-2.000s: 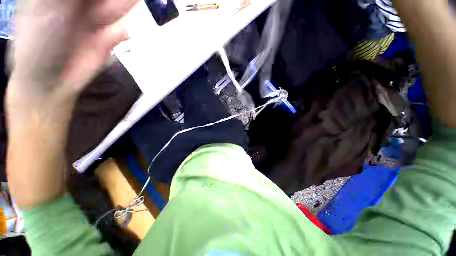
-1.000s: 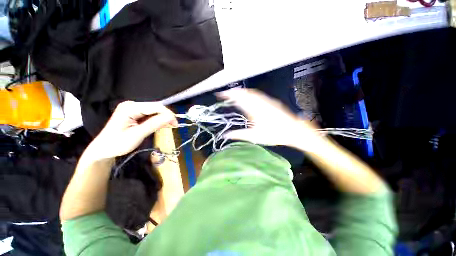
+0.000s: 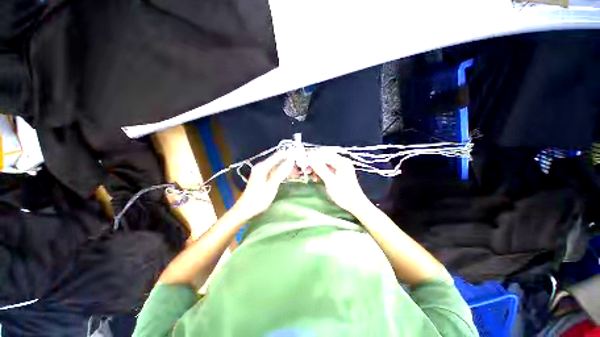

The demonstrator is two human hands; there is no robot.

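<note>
My left hand (image 3: 268,178) and my right hand (image 3: 334,176) meet close in front of my body, below the table edge. Their fingers are pinched on whitish cords, with a small white end standing up between them. The bundle of cords (image 3: 408,150) runs from my right hand to the right, over the blue rod (image 3: 464,118). A thin cord (image 3: 227,170) runs left from my left hand to a small tangle (image 3: 191,193) over the wooden board. The fingertips partly hide what they hold.
The white table (image 3: 368,33) crosses the top. Dark garment fabric (image 3: 164,59) drapes off it at the upper left. The wooden board (image 3: 181,158) with a blue stripe lies below it. More dark cloth is piled at left and right. A blue basket (image 3: 490,306) is at the lower right.
My hands have come together at the middle on the cords. The cord loops that hung between them are gathered in, and several strands stretch right. The view has shifted a little.
</note>
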